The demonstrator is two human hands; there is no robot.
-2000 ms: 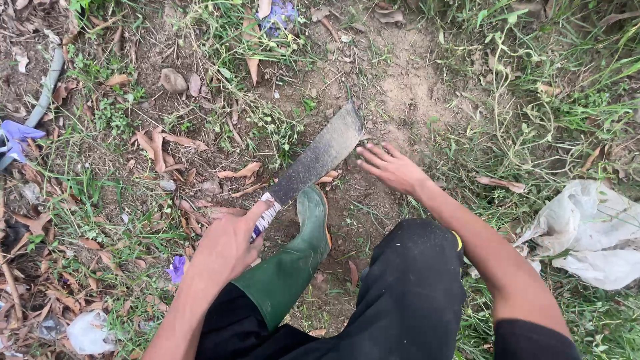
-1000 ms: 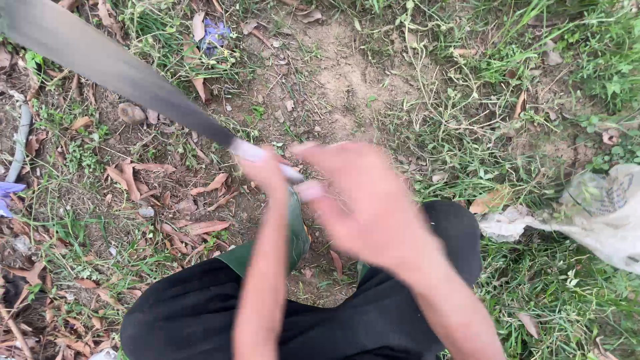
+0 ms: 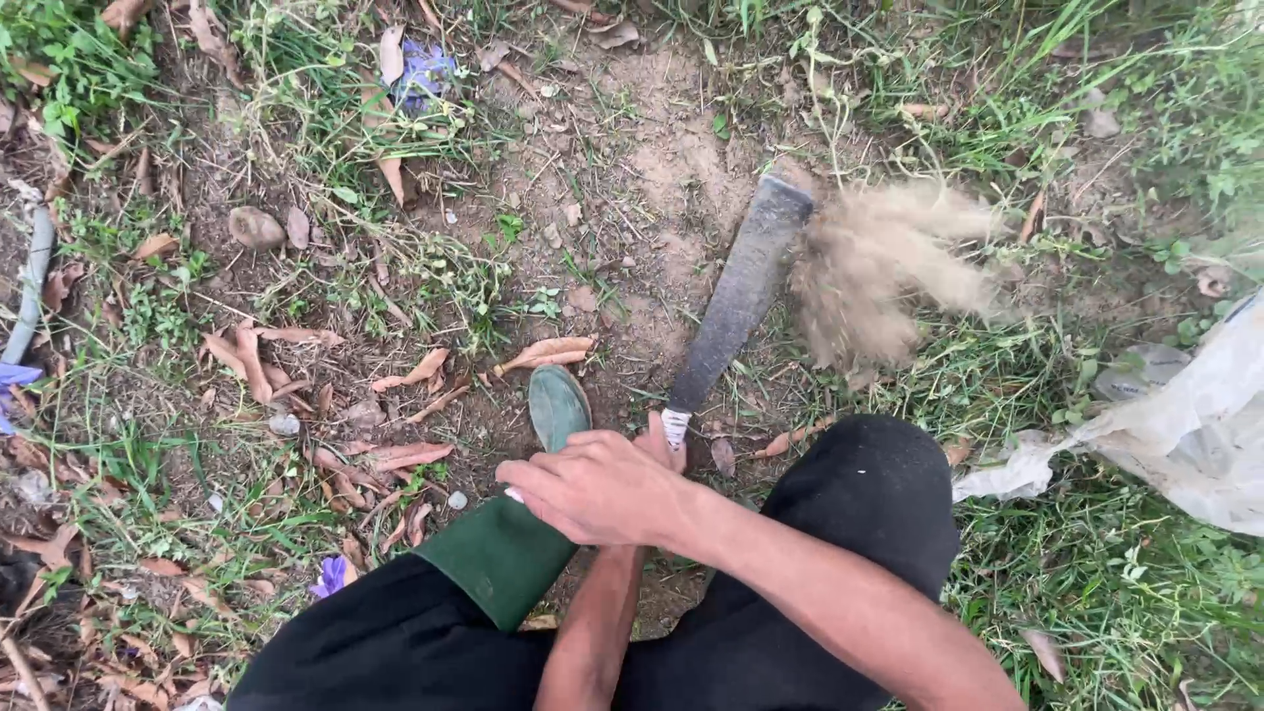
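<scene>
A machete [image 3: 743, 286] with a dark, worn blade points up and slightly right over the bare soil. My left hand [image 3: 664, 446] grips its white-wrapped handle [image 3: 675, 425], mostly behind my right hand. My right hand [image 3: 592, 486] is curled, its forearm crossing over the left one. A small white bit shows at its fingertips; whether it holds something cannot be made out. Just right of the blade, a blurred brown cloud of loose soil [image 3: 879, 272] hangs over the grass.
A green rubber boot [image 3: 513, 553] stands left of my hands, its toe pointing up. My black-trousered knee [image 3: 859, 484] is at the right. Crumpled whitish plastic sheeting [image 3: 1200, 425] lies on grass at the right edge. Dry leaves [image 3: 252, 365], a stone [image 3: 256, 228] and a grey stick [image 3: 35, 276] lie left.
The machete has swung from the upper left to point up and right. My right hand has crossed leftward over my left forearm. The brown cloud of soil has appeared beside the blade.
</scene>
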